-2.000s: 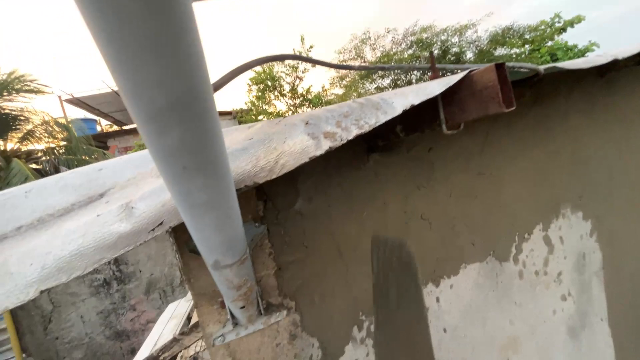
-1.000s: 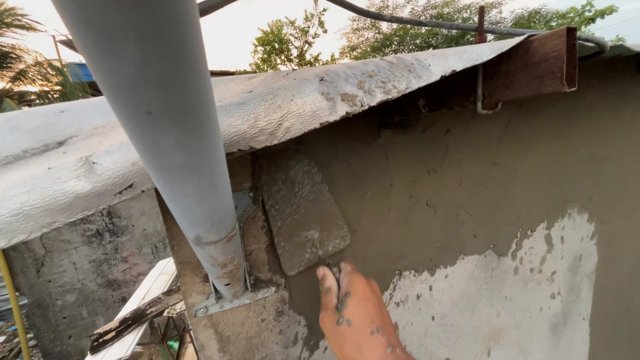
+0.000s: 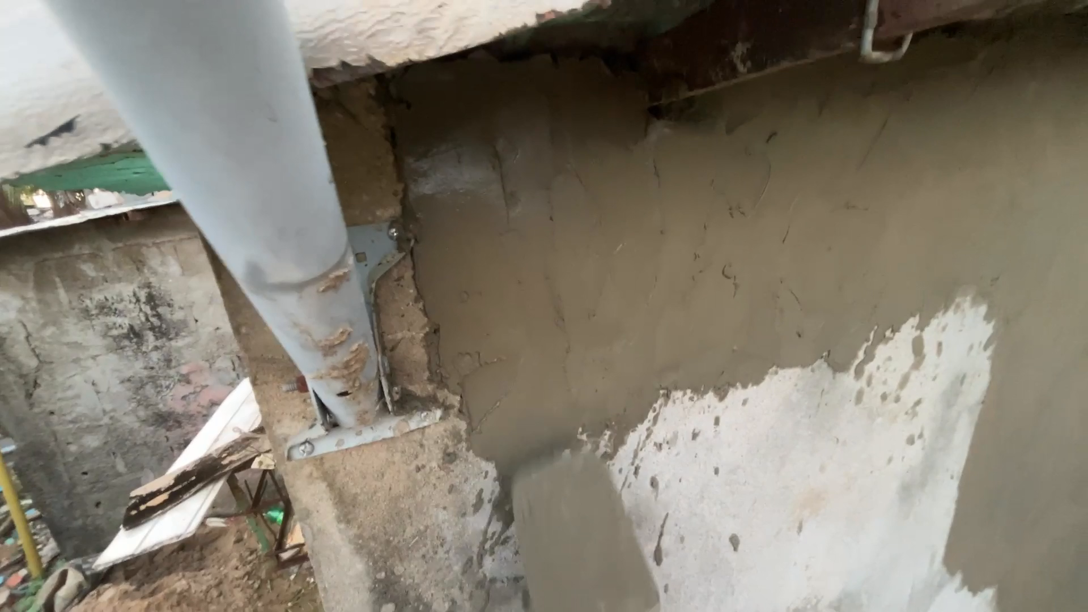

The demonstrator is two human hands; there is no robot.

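Note:
Neither my left hand nor my right hand is in view. What looks like a mortar-coated trowel blade [image 3: 582, 535] enters at the bottom edge, over the wall; its handle is outside the frame. Wet grey-brown mortar [image 3: 612, 263] covers the upper wall, with fine drag marks and small pits. Below and to the right, a pale bare patch of wall [image 3: 799, 476] shows, speckled with mortar splashes. The left edge of the mortar is ragged beside a rough concrete strip [image 3: 408, 331].
A grey metal post [image 3: 229, 153] slants across the left, its bracket [image 3: 365, 433] bolted to the concrete. Overhead are a pale roof edge [image 3: 408, 25] and a rusty metal beam [image 3: 748, 51]. Boards [image 3: 191, 476] and a yellow pole [image 3: 19, 518] stand low at left.
One second ago my right hand held the trowel against the upper wall beside the post. Now that hand is out of view, and the blade shape is lower. The view has tipped down and come closer.

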